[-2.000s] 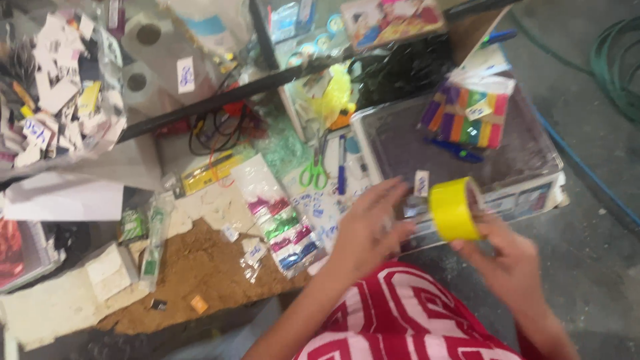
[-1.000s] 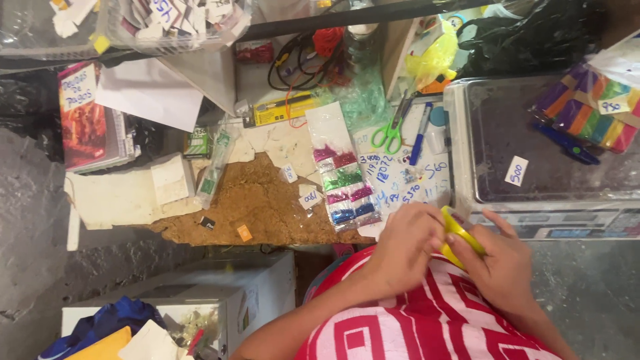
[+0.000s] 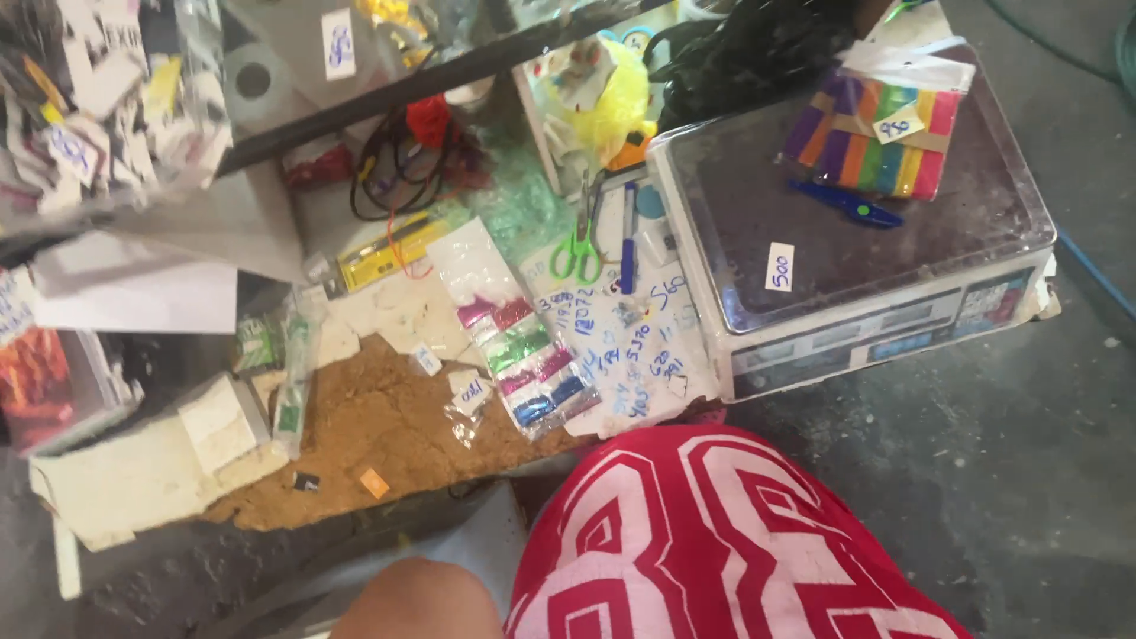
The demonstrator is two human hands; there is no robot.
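Neither of my hands shows now; a bare piece of skin at the bottom edge cannot be told as arm or knee. Green-handled scissors [image 3: 577, 257] lie beside a blue pen [image 3: 628, 240] on a white sheet with handwriting [image 3: 635, 355]. Left of that sheet is a clear packet of coloured glitter tubes or sachets [image 3: 532, 373]. A flat counter scale [image 3: 710, 231] stands at the right. On its top rest a bag of coloured craft sticks [image 3: 874, 142], a blue pen-like tool [image 3: 848, 204] and a small paper tag [image 3: 779, 267].
A dark shelf edge [image 3: 355, 98] crosses the upper left, with a plastic bag of paper scraps [image 3: 115, 98] above it. Under it lie black cables [image 3: 399, 164] and a yellow package [image 3: 390, 253]. The worn brown board [image 3: 373, 426] has a ragged front edge.
Both hands have gone out of view, and so has the yellow tape roll they held. The view has swung and tilted. The things on the table look unmoved.
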